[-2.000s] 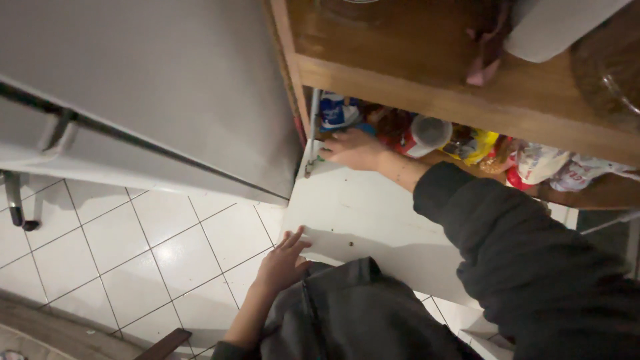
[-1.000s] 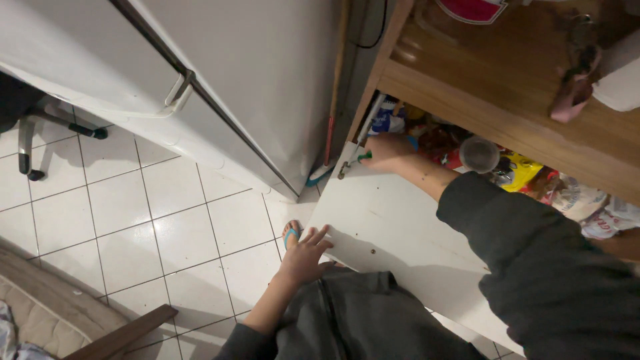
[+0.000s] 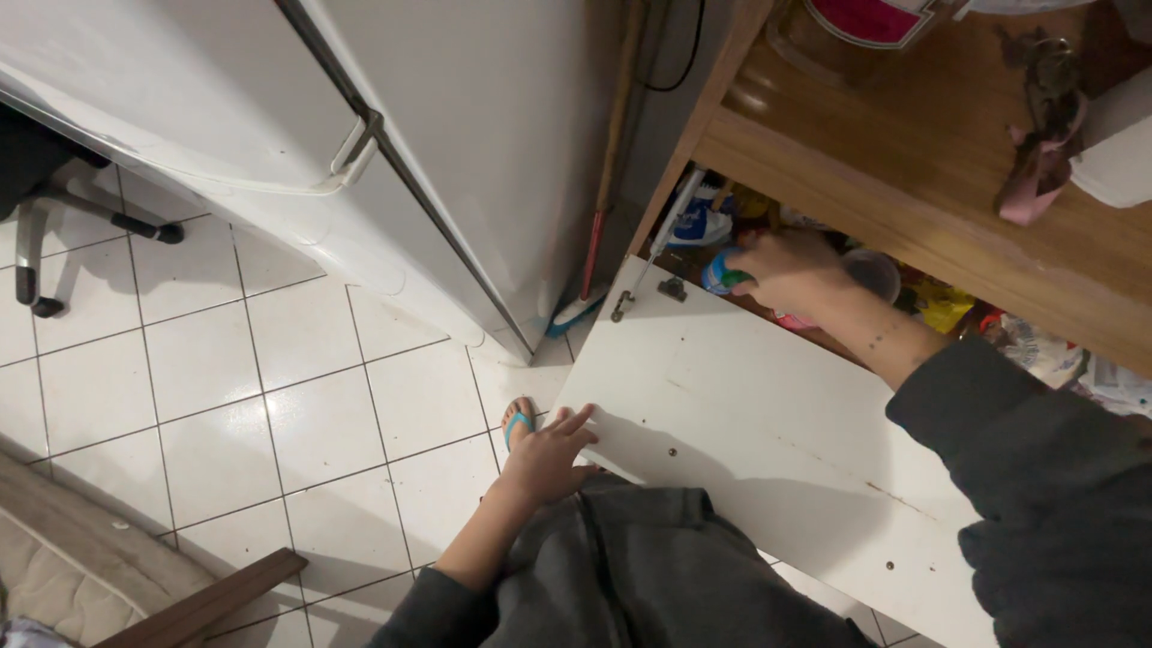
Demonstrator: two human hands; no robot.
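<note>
My left hand point(image 3: 551, 454) rests with spread fingers on the edge of a white flap door point(image 3: 765, 432), which lies folded down from a wooden cabinet. Inside the cabinet compartment, my right hand point(image 3: 792, 270) has its fingers at a blue container with a green part point(image 3: 720, 272); whether they are closed firmly on it is blurred. Behind it stands a blue and white package point(image 3: 700, 220). A clear round tub point(image 3: 873, 273) is partly behind my right wrist, and a yellow package point(image 3: 943, 304) lies to its right, with several plastic bags beyond.
A white refrigerator point(image 3: 468, 135) stands at left, with a broom point(image 3: 594, 243) beside it. A metal stay point(image 3: 675, 214) joins the flap to the cabinet. The wooden shelf point(image 3: 837, 117) above holds keys with a pink strap point(image 3: 1035, 184). Chair legs, a mattress and my sandaled foot point(image 3: 518, 421) are lower left.
My right hand has moved from the flap's hinge corner further into the compartment, to the blue container. My left hand stays at the flap's edge.
</note>
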